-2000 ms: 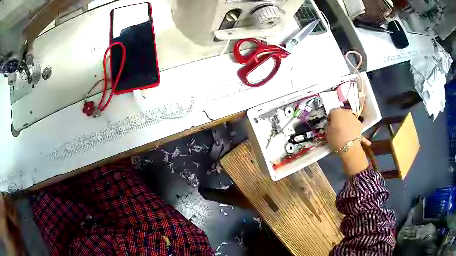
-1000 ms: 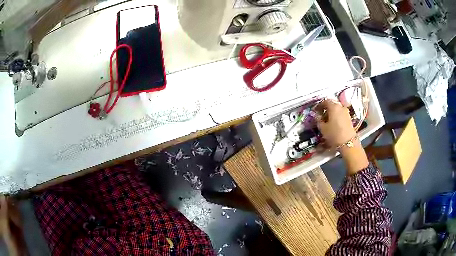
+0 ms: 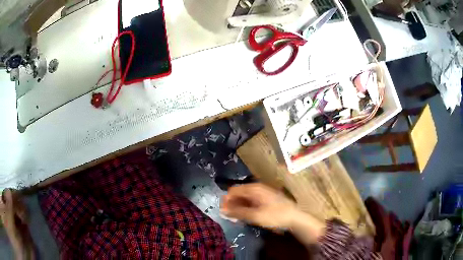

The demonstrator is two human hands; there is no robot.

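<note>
My right hand (image 3: 259,204) is over the floor gap between the plaid cloth on my lap (image 3: 147,213) and the slatted wooden stool. It is blurred, with the fingers curled; whether it holds something small cannot be made out. The white accessory tray (image 3: 331,158) lies at the table's right end, up and right of my hand. It holds bobbins (image 3: 304,139), dark tools, a red stick and beige-pink cord (image 3: 376,104). My left hand cannot be made out; a blurred brown shape at the left edge is unclear.
Red-handled scissors (image 3: 274,51) and a red-cased phone (image 3: 146,48) lie on the white machine table (image 3: 127,119). The machine body is at the top. The slatted stool (image 3: 320,190) stands below the tray, a small wooden stool (image 3: 422,138) to its right. Scraps litter the floor.
My right hand was in the tray and has come out, moving down and left towards my lap. The tray's contents show uncovered. The view has shifted slightly.
</note>
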